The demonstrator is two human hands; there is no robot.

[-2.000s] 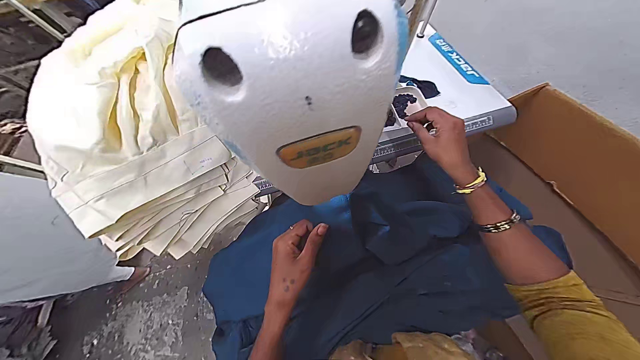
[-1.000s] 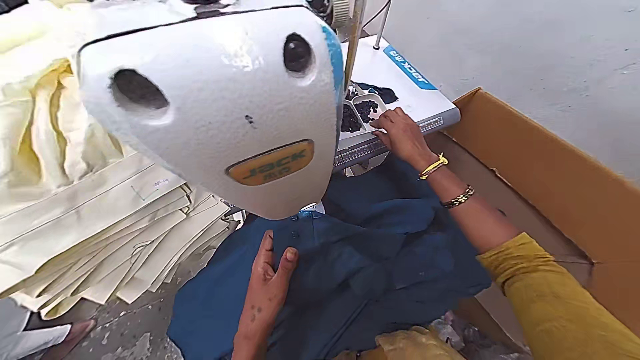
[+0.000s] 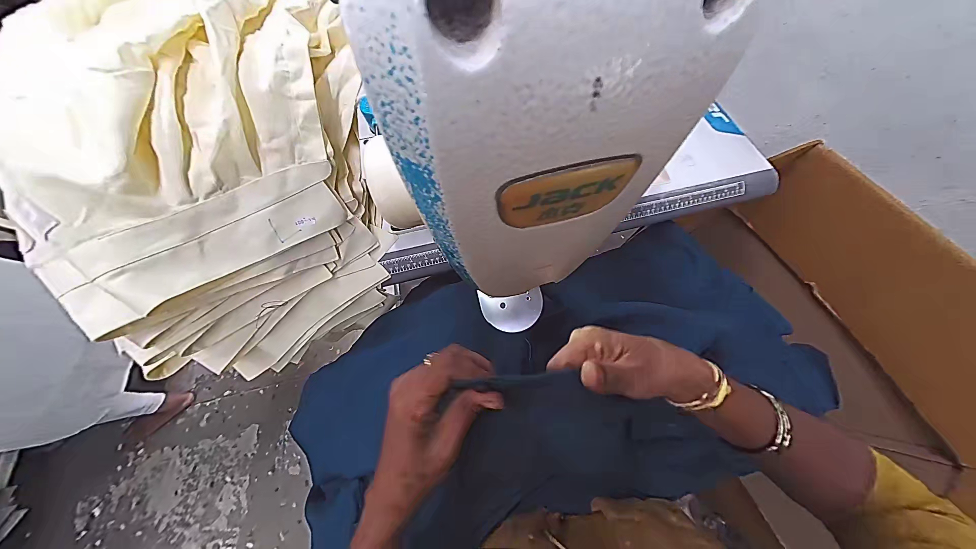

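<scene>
Dark blue fabric (image 3: 534, 442) lies spread below the white head of a Jack sewing machine (image 3: 549, 99). A rounded clear guard (image 3: 511, 309) shows at the head's lower tip. My left hand (image 3: 438, 408) pinches a folded edge of the fabric between thumb and fingers. To its right, my right hand (image 3: 625, 364) grips the same edge, and the stretch between them is nearly straight. Both hands are just below the guard. The machine head hides the needle area and the small trays behind it.
A stack of cream fabric pieces (image 3: 206, 267) hangs at the left beside the machine bed (image 3: 701, 183), which bears a ruler scale. A cardboard box (image 3: 862, 252) stands at the right. Another person's foot (image 3: 164, 412) is on the worn floor at the lower left.
My right hand has left the small tray on the machine bed and come down to the fabric. My left hand, resting on the fabric before, now pinches its edge. The view has shifted.
</scene>
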